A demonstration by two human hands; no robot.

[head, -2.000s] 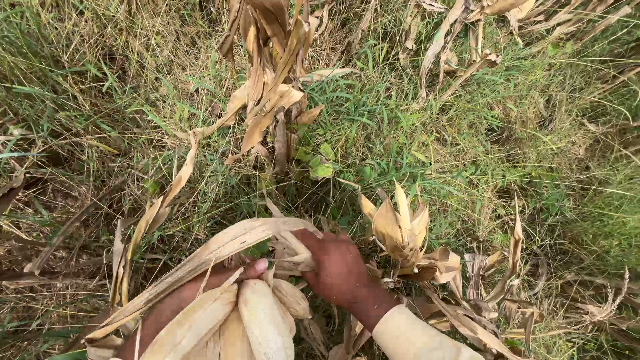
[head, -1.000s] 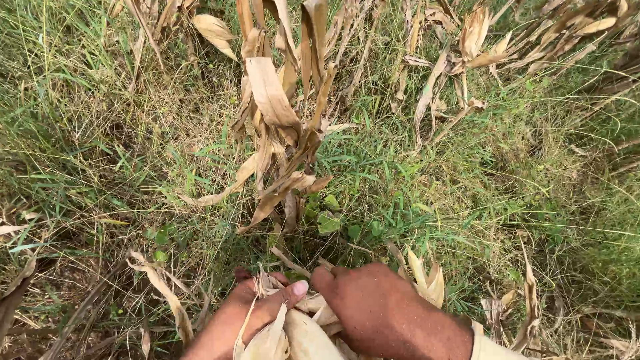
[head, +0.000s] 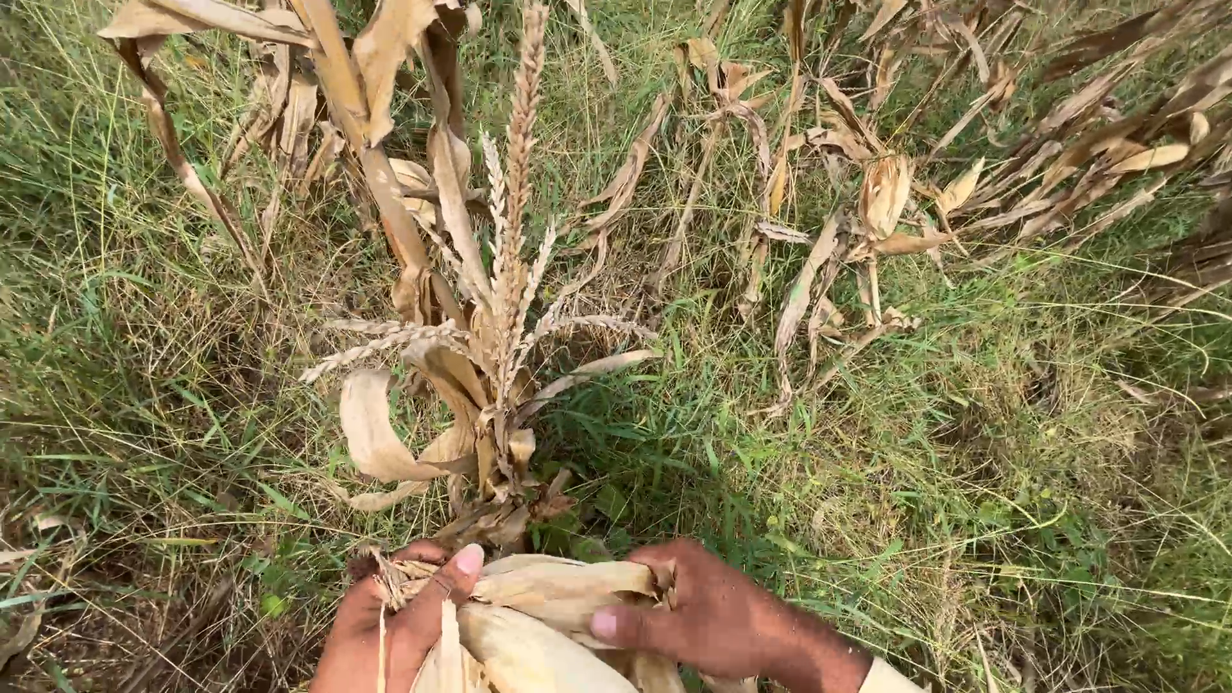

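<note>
Dry corn ears in pale husks (head: 539, 650) fill the bottom middle of the head view, several of them bunched together. At their left side, my left hand (head: 399, 616) grips the gathered husk ends, thumb on top. My right hand (head: 707, 611) is closed around the tip end of one husked ear (head: 568, 587) lying crosswise between the hands. Just beyond the hands stands a dry corn plant with a tassel (head: 510, 221). The lower parts of the bunch are cut off by the frame's edge.
A dry corn stalk with curled leaves (head: 385, 202) rises at the upper left. Another husked ear (head: 884, 197) stands on a stalk at the upper right, near a heap of dry stalks (head: 1107, 144). Grass and weeds (head: 914, 462) cover the ground.
The view has shifted, and a tasselled plant now shows beyond the hands. My right hand has moved apart from my left, to the right, and an ear now lies crosswise between them.
</note>
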